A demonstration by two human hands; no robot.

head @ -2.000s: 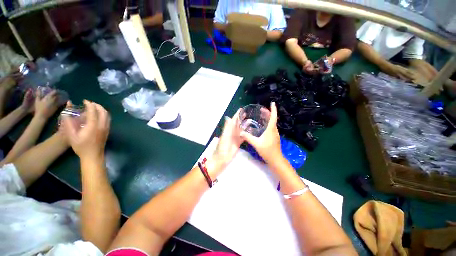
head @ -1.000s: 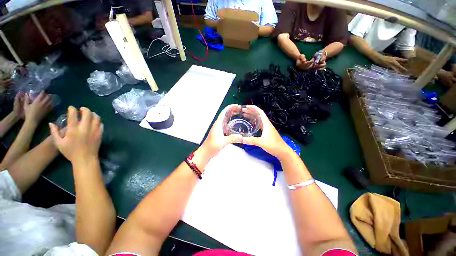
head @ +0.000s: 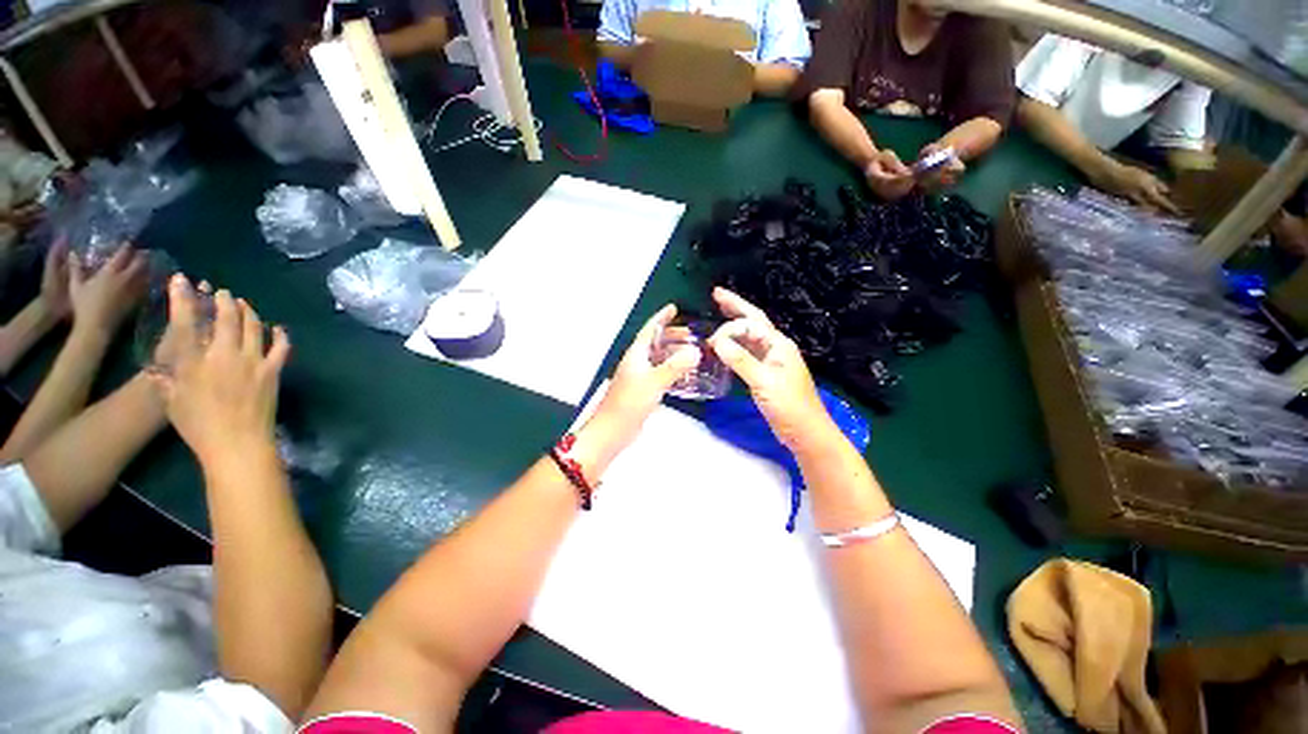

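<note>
A clear plastic cover [head: 703, 379] is between my two hands, above the far end of the near white sheet [head: 689, 574]. My left hand [head: 641, 376] holds its left side. My right hand [head: 768, 370] is at its right side, with thumb and fingers on it. The fingers hide part of the cover. A blue cloth [head: 775, 430] lies just behind and below my right hand. A round device base with a pale top [head: 463, 318] sits on the far white sheet [head: 581, 265].
A black adapter pile [head: 861, 273] lies beyond my right hand. A cardboard tray [head: 1097, 473] of clear parts and a tan cloth [head: 1079, 631] are at right. Clear bags [head: 387, 280] and a white upright fixture [head: 376, 129] are at left. Neighbours' hands [head: 223, 366] work at left and across the table.
The cover was held round with its opening showing; now it is tilted and more hidden by my fingers. My right fingers have lifted and bent over it. The view has shifted slightly.
</note>
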